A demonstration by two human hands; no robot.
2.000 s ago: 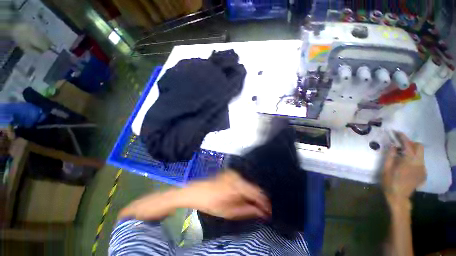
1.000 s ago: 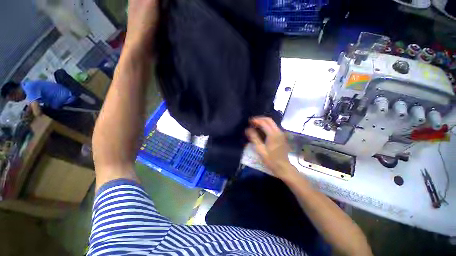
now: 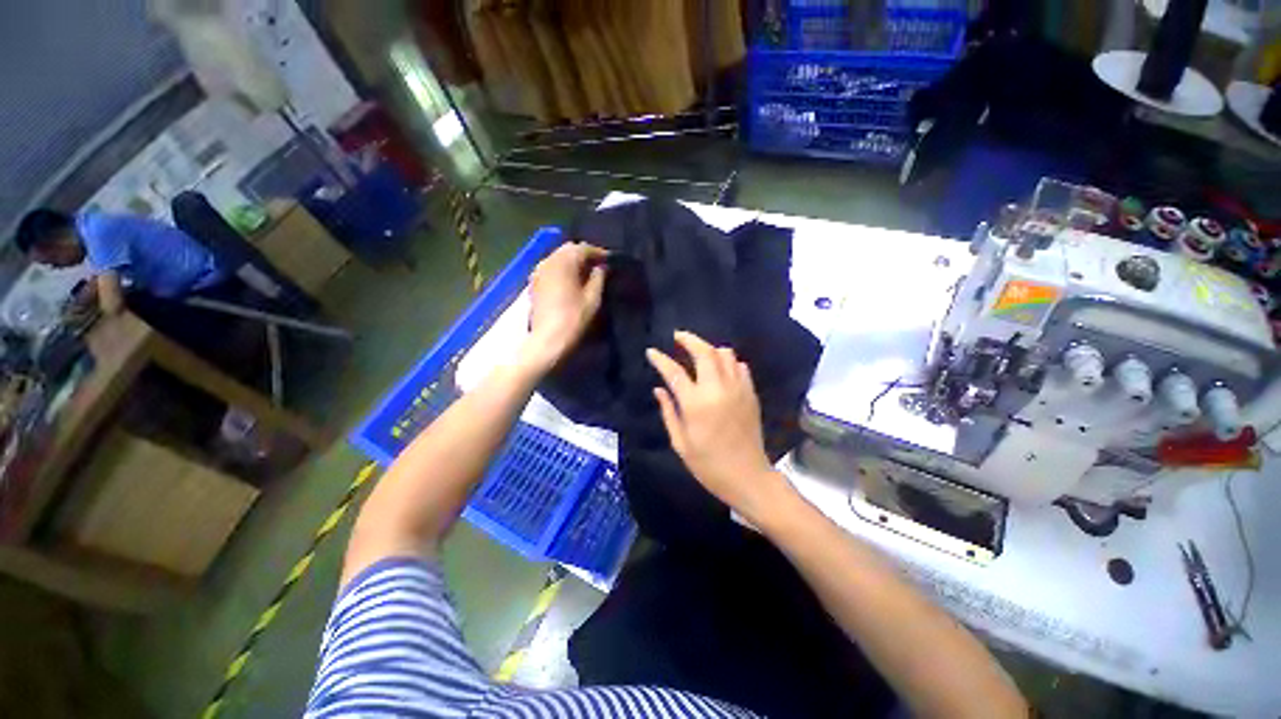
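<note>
A black garment body (image 3: pixel 688 281) lies bunched on the left part of the white table (image 3: pixel 899 274) and hangs over the front edge. My left hand (image 3: pixel 569 298) is on its left side, with thumb and finger pinching the fabric. My right hand (image 3: pixel 714 410) rests on its middle, fingers spread. The overlock machine (image 3: pixel 1124 309) stands to the right, and no fabric shows at its needle area (image 3: pixel 972 379). Thread snips (image 3: pixel 1208 596) lie on the table at the right.
A blue crate (image 3: pixel 527 485) is under the table's left end. More blue crates (image 3: pixel 843 99) stand behind. A red-yellow object (image 3: pixel 1208 450) lies against the machine. Thread cones stand behind it. A person in a blue shirt (image 3: pixel 148 253) sits at a bench far left.
The garment, held up high by my left hand a second ago, is now down on the table. My left hand has come down with it. The snips, earlier in my right hand, lie on the table.
</note>
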